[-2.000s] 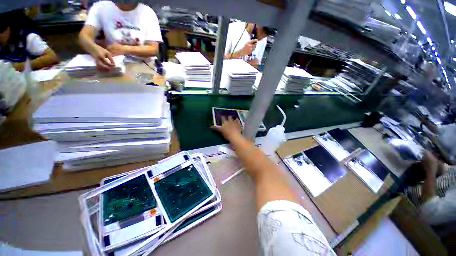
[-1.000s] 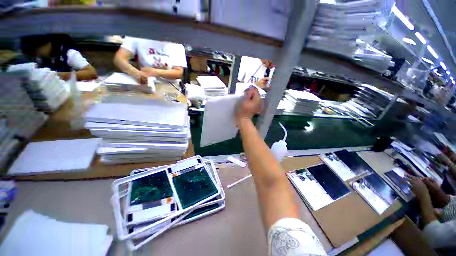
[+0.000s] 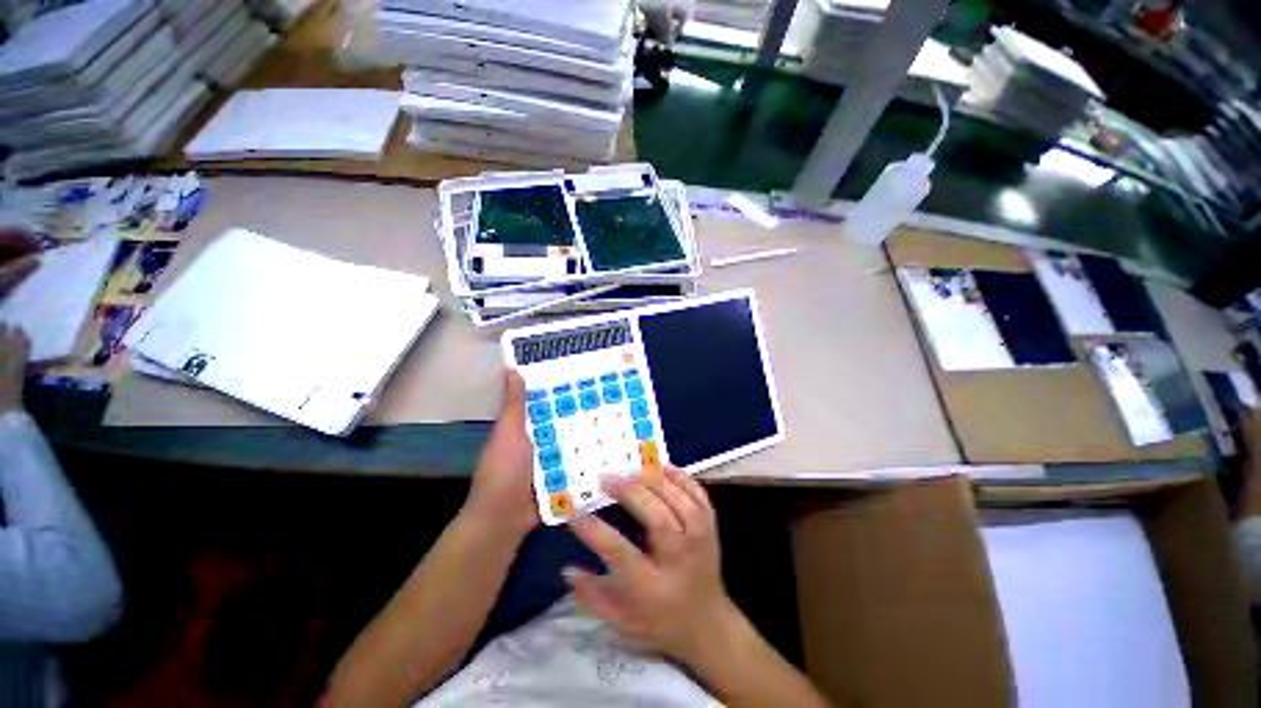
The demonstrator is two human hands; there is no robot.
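An assembled calculator tablet is held open at the bench's front edge, with its keys on the left and a dark screen on the right. Its grey display shows a full row of digits. My left hand grips the tablet's left edge; most of its fingers are hidden behind it. My right hand is at the lower keys with fingertips on or just over them. I cannot tell whether a key is pressed.
Board halves lie stacked behind the tablet. White closed units lie left. Screen halves rest on cardboard at right, above an open box. A squeeze bottle stands near a post. Another person's sleeve is left.
The arm that reached over the green table has come back. The white slab it lifted is gone from there. Both hands are now at an open calculator tablet, and the view has tilted down.
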